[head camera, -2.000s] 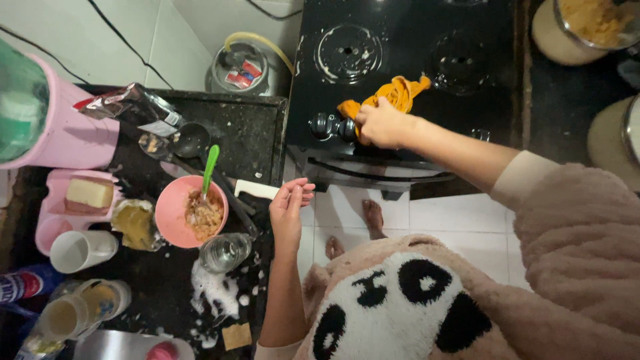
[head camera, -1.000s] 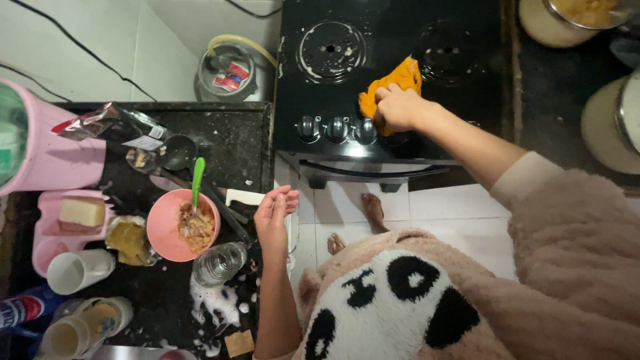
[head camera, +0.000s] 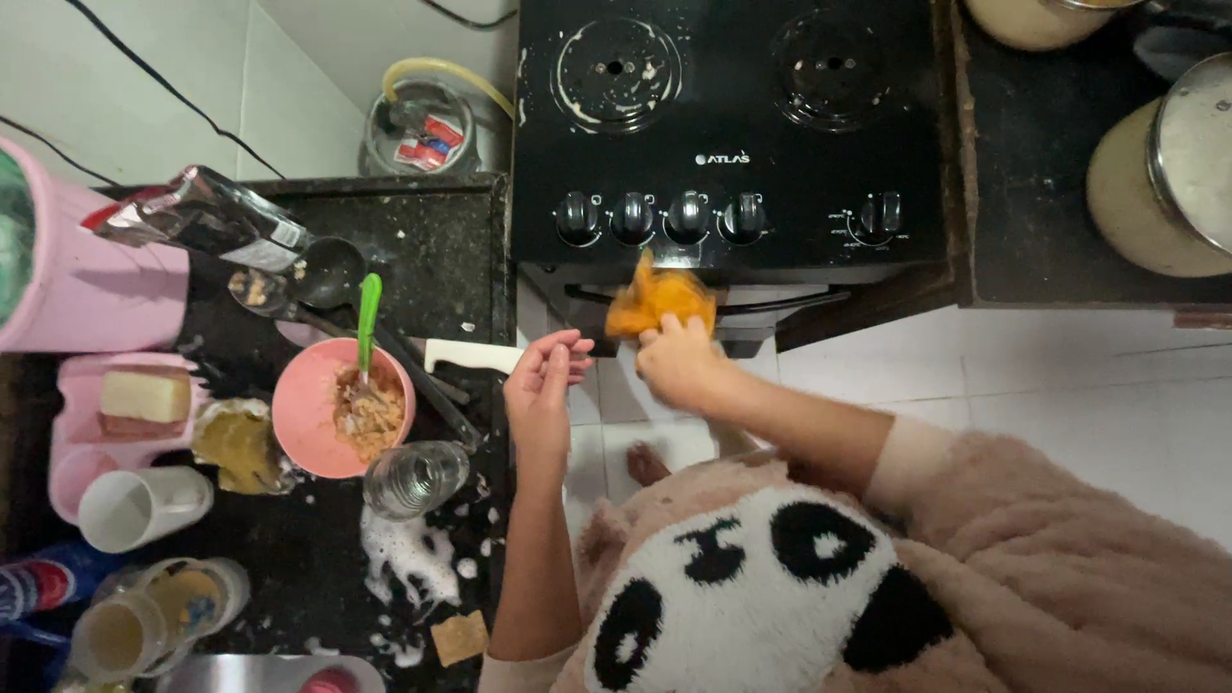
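My right hand (head camera: 681, 364) grips a bunched orange cloth (head camera: 662, 300), slightly blurred, in front of the oven door handle (head camera: 789, 302) and just below the control knobs (head camera: 687, 218) of a black stove (head camera: 731, 115). Whitish residue marks the left burner area (head camera: 616, 75) of the cooktop. My left hand (head camera: 549, 375) holds nothing; its fingers are loosely apart at the counter's edge, beside the white handle of a knife (head camera: 472, 356). Left of it, a pink bowl (head camera: 298, 409) holds crumbly food and a green-handled utensil (head camera: 368, 313).
On the left counter are a glass jar (head camera: 416, 479) lying near white foam (head camera: 414, 563), a white mug (head camera: 144, 508), a sponge (head camera: 460, 637), a black ladle (head camera: 329, 273) and a pink bucket (head camera: 106, 279). Lidded pots (head camera: 1136, 183) stand on the right counter.
My right hand has moved the orange cloth from the cooktop down to the front of the oven. My left hand remains by the counter edge.
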